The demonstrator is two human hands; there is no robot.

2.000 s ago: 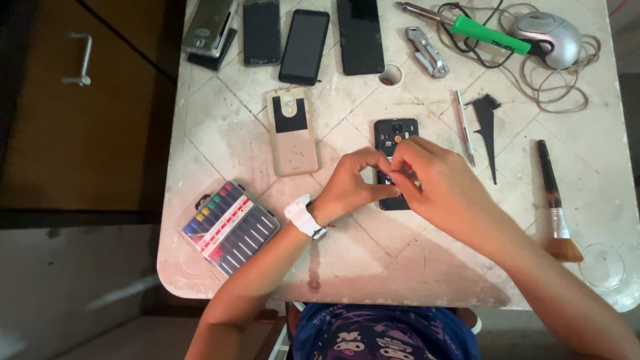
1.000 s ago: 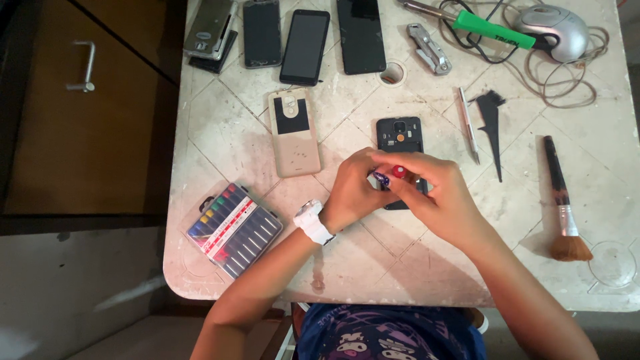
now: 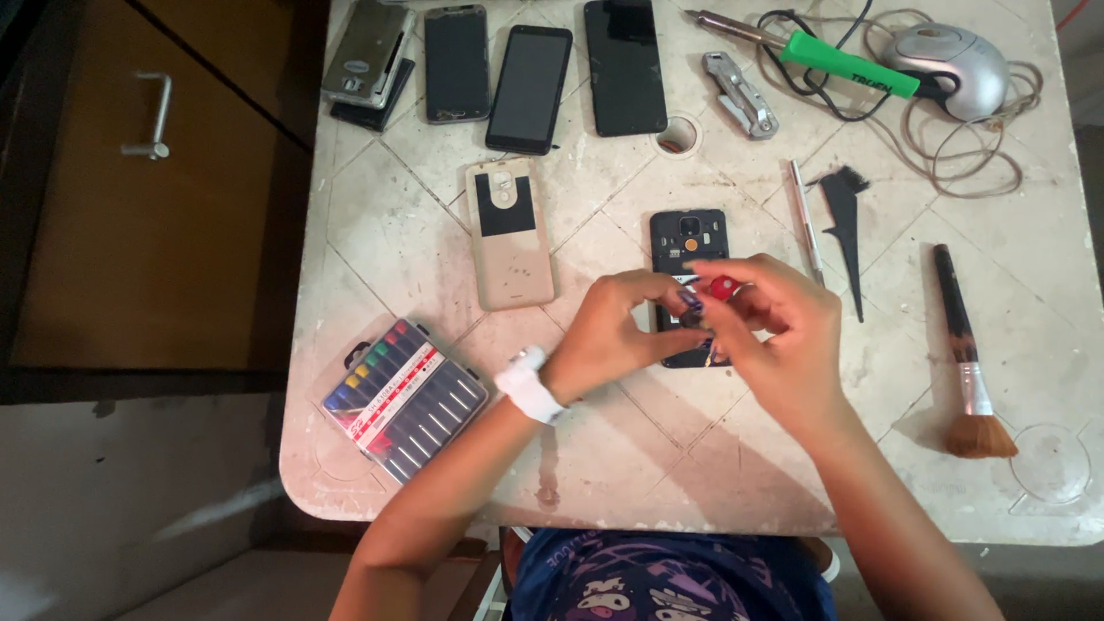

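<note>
Both hands meet above a black phone with its back cover off (image 3: 690, 228), which lies on the table. My right hand (image 3: 768, 323) holds a small screwdriver with a red cap (image 3: 723, 287) between thumb and fingers. My left hand (image 3: 617, 323), with a white watch on the wrist, pinches a small dark part (image 3: 692, 317) at the right fingertips; what it is cannot be made out. A beige phone back cover (image 3: 515, 267) lies to the left. Nearer the left edge sits a clear case of precision screwdrivers (image 3: 405, 397) with coloured caps.
Several phones (image 3: 528, 90) line the far side, by a folding utility knife (image 3: 740, 95). A green-handled soldering iron (image 3: 849, 65) and a corded mouse (image 3: 949, 65) lie far right. A metal pen-like tool (image 3: 806, 220), a black tint brush (image 3: 845, 224) and a wide soft brush (image 3: 966, 362) lie right.
Two seconds ago the hands were together over the phone with no red cap showing. The red cap now shows at my right fingers, and the fingertips have parted a little.
</note>
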